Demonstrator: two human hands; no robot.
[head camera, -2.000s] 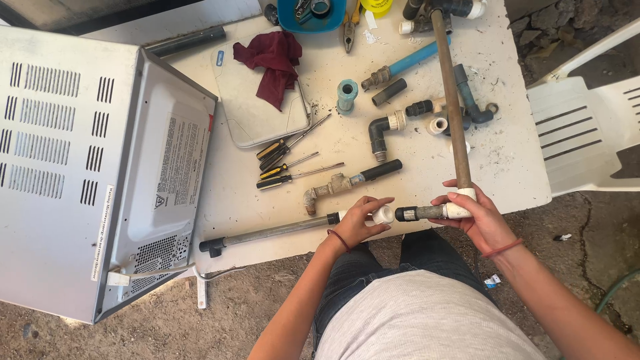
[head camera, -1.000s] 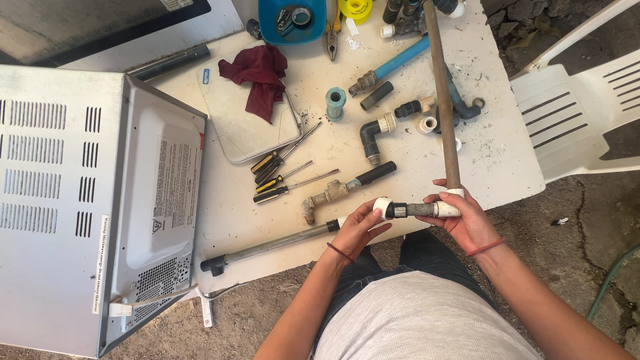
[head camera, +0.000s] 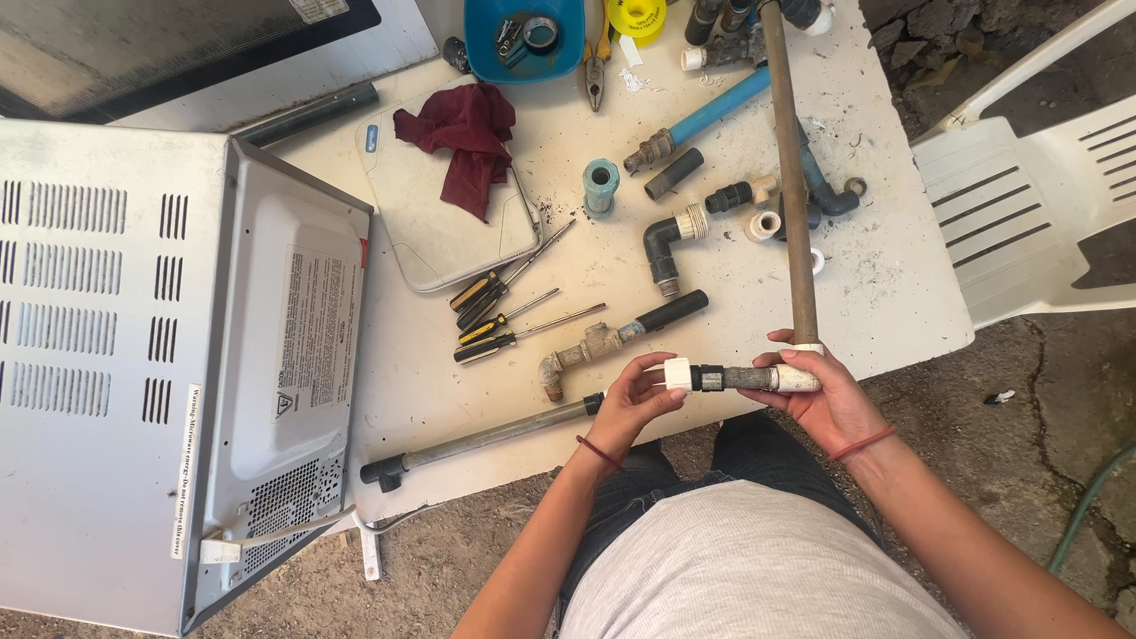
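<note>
My right hand (head camera: 821, 386) grips a white elbow fitting (head camera: 799, 378) that joins a long brown pipe (head camera: 788, 177) to a short grey threaded pipe piece (head camera: 750, 378) with a black coupling (head camera: 707, 377). At the black coupling's left end sits a white plastic fitting (head camera: 677, 374), held by the fingers of my left hand (head camera: 632, 404). Behind my left hand a grey pipe with a black tee (head camera: 497, 435) lies along the table's front edge. Just beyond the hands are a brass-coloured tee and elbow assembly (head camera: 593, 348) and a black elbow (head camera: 659, 248).
On the white table (head camera: 568, 266) lie several screwdrivers (head camera: 488, 342), a maroon cloth (head camera: 470, 142) on a flat white scale-like device (head camera: 444, 231), pliers (head camera: 595, 75), a blue bowl (head camera: 524, 75), thread tape (head camera: 637, 18) and a blue pipe (head camera: 719, 108). A microwave (head camera: 98, 373) stands left, a plastic chair (head camera: 1003, 213) right.
My left hand has brought the white fitting against the black coupling's end; two seconds ago a small gap lay between them. The view has shifted slightly.
</note>
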